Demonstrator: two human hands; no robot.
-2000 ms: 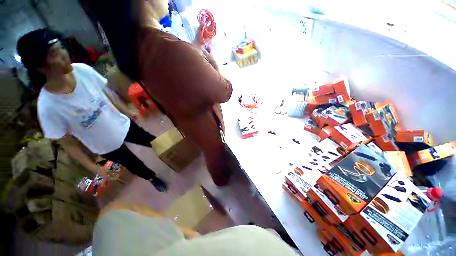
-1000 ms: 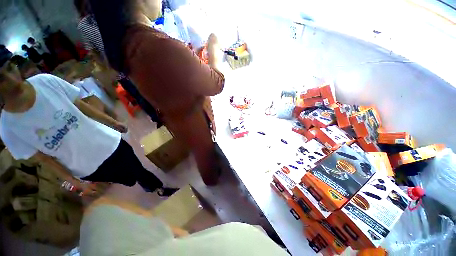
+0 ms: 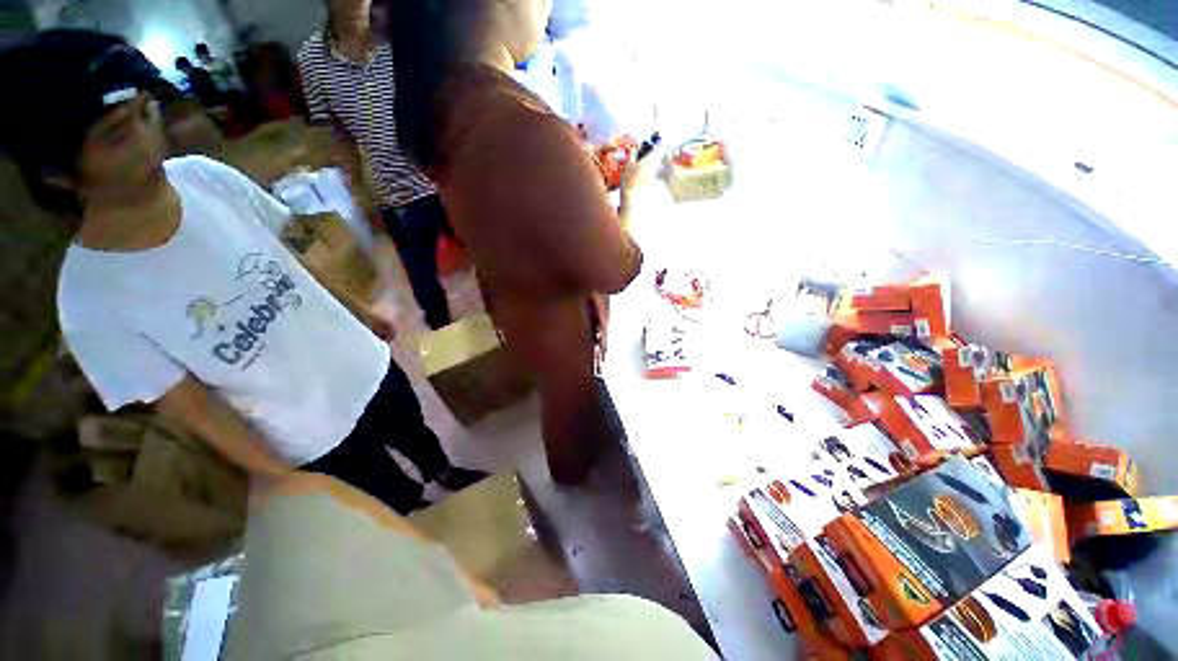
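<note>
Neither of my hands can be made out; only my beige clothing and a strip of bare forearm, blurred, show at the bottom. On the white bench [image 3: 685, 471], product boxes [image 3: 930, 536] in orange, black and white are stacked at the near right. More product boxes [image 3: 904, 362] lie in a loose heap behind them. Small dark parts [image 3: 784, 413] are scattered on the bench beside the stack. A small box [image 3: 667, 349] lies near the bench edge, with an orange cord bundle [image 3: 681, 289] behind it.
A person in a brown top [image 3: 530, 194] stands at the bench, holding a dark item. A person in a white T-shirt [image 3: 246, 310] stands close at left, with a striped-shirt person [image 3: 368, 116] behind. Cartons [image 3: 485, 523] stand on the floor. A red bottle cap [image 3: 1114, 616] shows at lower right.
The view has shifted, so the bench things sit further right and lower than a second ago. The striped-shirt person now shows more fully. The brown-topped person's raised hand now shows a dark item.
</note>
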